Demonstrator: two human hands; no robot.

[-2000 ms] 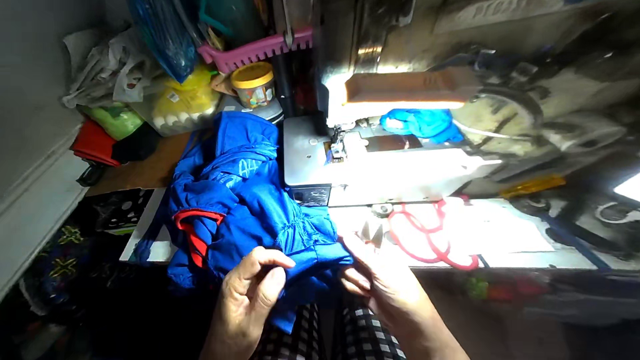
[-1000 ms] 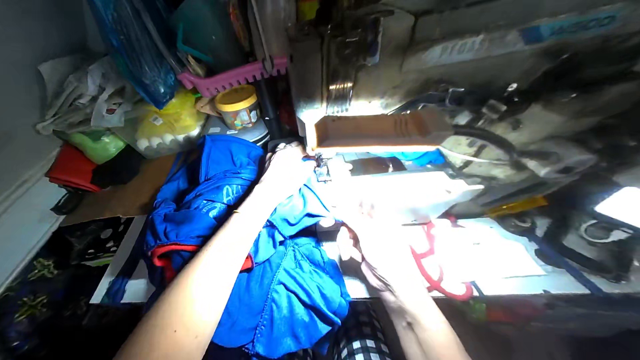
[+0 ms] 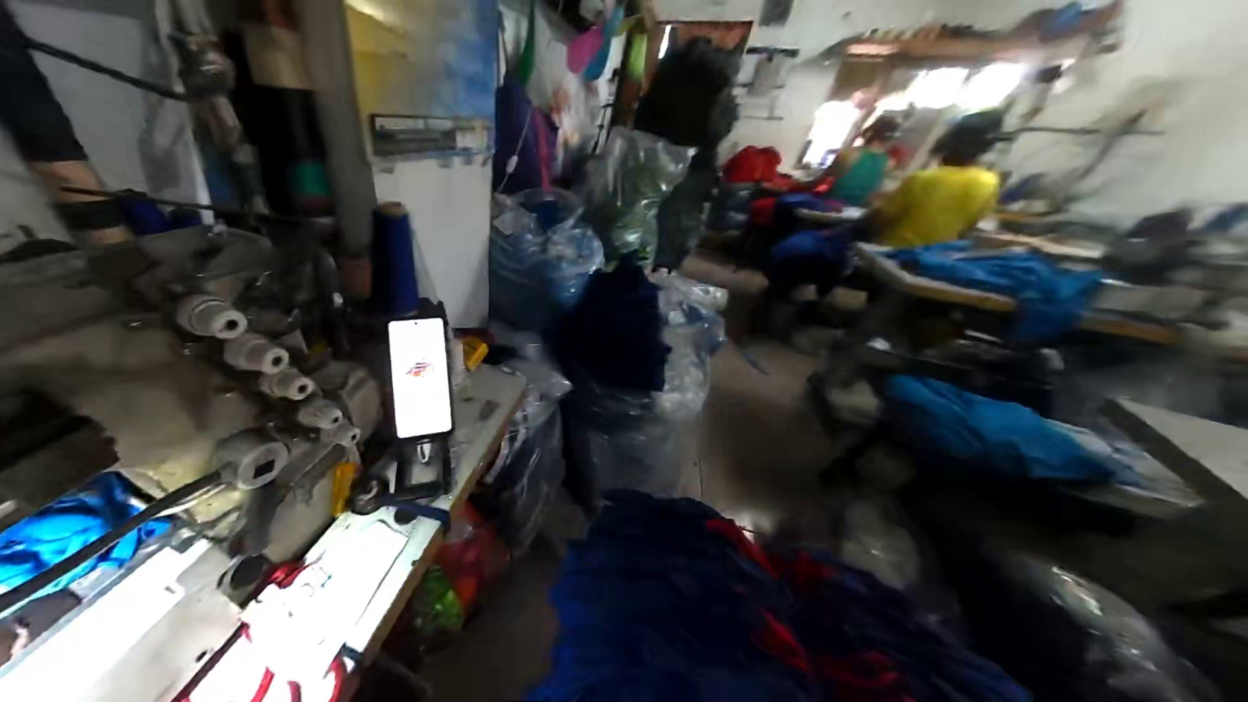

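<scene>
Neither my left hand nor my right hand shows in this view, so what they hold is hidden. The grey industrial sewing machine point(image 3: 146, 380) stands at the left, with a row of tension knobs on its front. Bright blue fabric point(image 3: 73, 536) lies behind its white bed point(image 3: 127, 634). A phone with a lit screen point(image 3: 420, 378) stands upright at the table's far end, near a cone of dark blue thread point(image 3: 393, 258). Red cord point(image 3: 263, 682) lies on the lit tabletop. A heap of dark blue fabric with red parts point(image 3: 682, 604) fills the bottom middle.
Clear plastic bags point(image 3: 634, 439) and a dark cloth bundle point(image 3: 612, 327) stand beyond the table. Blue fabric point(image 3: 1004, 429) lies low at the right, below a table point(image 3: 975, 292). A person in yellow point(image 3: 941, 203) and a person in green point(image 3: 860, 175) are farther back.
The view has swung far to the right, from the sewing area to the room. Both hands, earlier at the blue garment by the needle, are out of sight.
</scene>
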